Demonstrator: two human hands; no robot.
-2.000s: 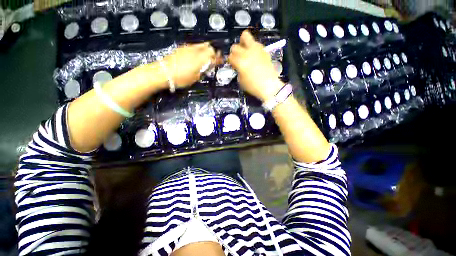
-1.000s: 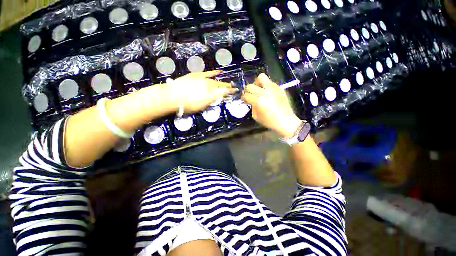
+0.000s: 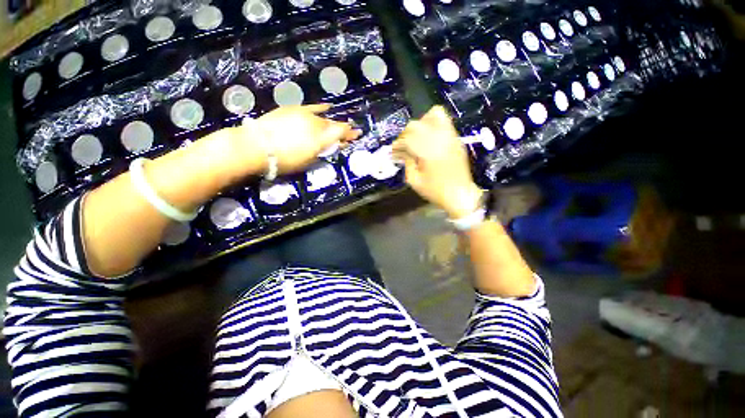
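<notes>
A black tray (image 3: 61, 192) lies in front of me with rows of pale round-faced units (image 3: 187, 113) and crinkled clear film (image 3: 122, 104) between the rows. My left hand (image 3: 298, 140) lies over the tray's front part, its fingertips beside the film at the tray's right end; whether they grip anything is unclear. My right hand (image 3: 433, 159) is at the tray's front right corner, fingers curled around a slim pale stick (image 3: 472, 140) that sticks out to the right. A white disc (image 3: 382, 162) shows right beside its fingertips; whether it is held is unclear.
A second black tray with rows of white discs (image 3: 537, 113) and film lies to the right, with more shiny dark trays (image 3: 682, 49) beyond. A dark green bench strip (image 3: 412, 82) shows between the trays. A blue stool (image 3: 580, 224) and a pale bag (image 3: 678, 326) are on the floor at right.
The trays have shifted left and up in view. Both hands have moved from the tray's middle row to its front right corner. A white disc now shows at my right fingertips.
</notes>
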